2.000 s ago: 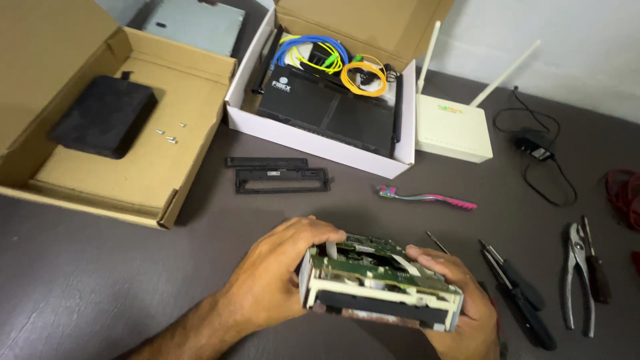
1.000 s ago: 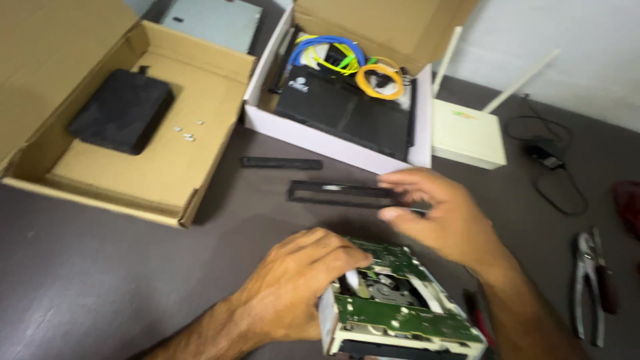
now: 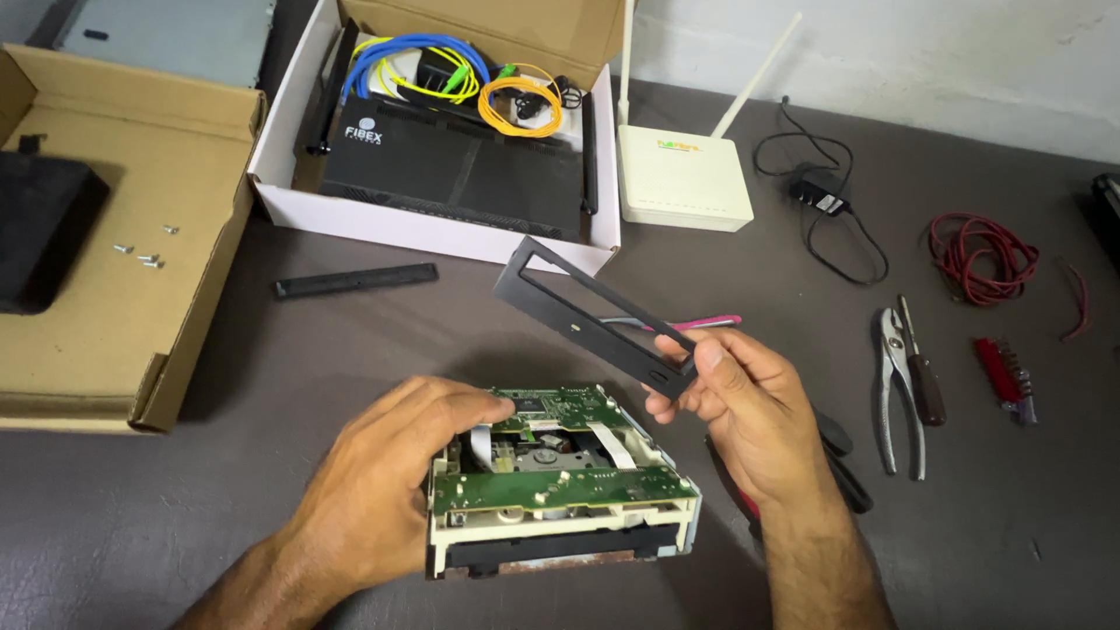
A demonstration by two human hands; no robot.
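Note:
My left hand [image 3: 385, 481] grips the left side of an opened optical disc drive [image 3: 560, 490], its thumb or finger resting on the rear green circuit board. The drive's front edge faces me, with two green boards, white ribbon cables and a rusty metal edge showing. My right hand [image 3: 744, 411] holds a black plastic front bezel [image 3: 595, 324] by one end, tilted, above and right of the drive. A slim black plastic strip [image 3: 354, 280] lies on the table behind. Partly behind the bezel is a pink and grey toothbrush [image 3: 713, 323].
Left: a cardboard box [image 3: 201, 219] with small screws [image 3: 149, 260] and a black case [image 3: 39, 232]. Behind: a white box [image 3: 420, 226] of cables and a black device, and a white router [image 3: 687, 179]. Right: slip-joint pliers [image 3: 894, 394], a screwdriver [image 3: 926, 385], red wire [image 3: 980, 262] and a power adapter [image 3: 820, 190].
My right hand has left the drive and picked up the bezel, which lay on the table beside the black strip. It is now raised and tilted. My left hand has stayed on the drive.

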